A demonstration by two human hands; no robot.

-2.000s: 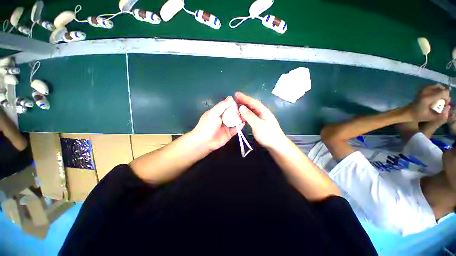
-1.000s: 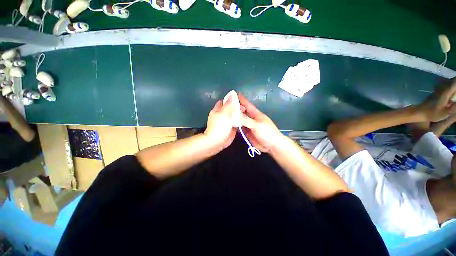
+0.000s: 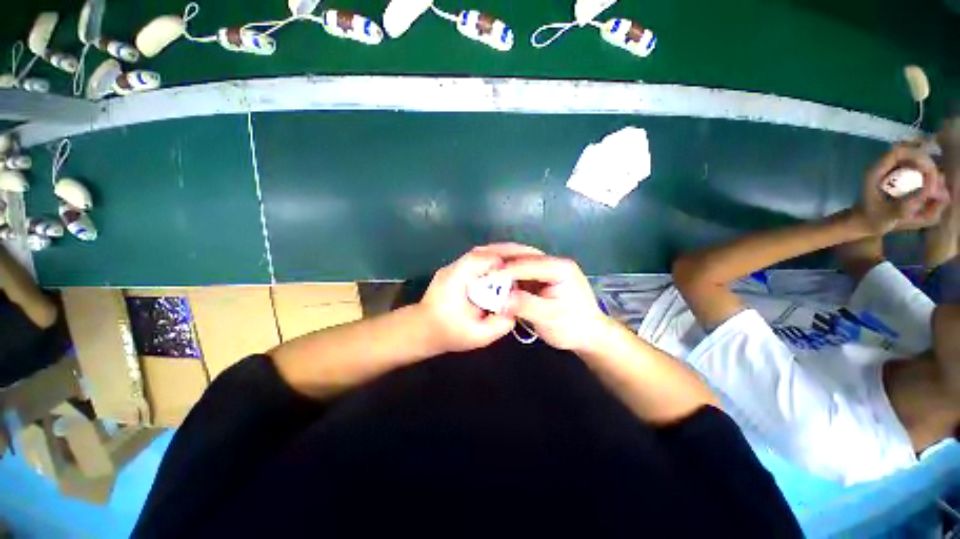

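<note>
A small white piece with dark marks on its face is held between both hands, in front of my chest near the bench's front edge. My left hand is closed around its left side. My right hand grips it from the right with thumb and fingers. A short white cord loop hangs below the fingers. The fingers hide much of the piece. White slips lie fanned on the bench ahead to the right.
Cream and labelled corded pieces lie on the green belt behind the pale rail. More pieces lie at the bench's left. Cardboard boxes stand below left. A person in a white shirt works at right.
The hands have drawn back and lower, off the bench edge, and the piece now shows a marked face. Less cord shows. The neighbour's hands at right are back in view with a piece.
</note>
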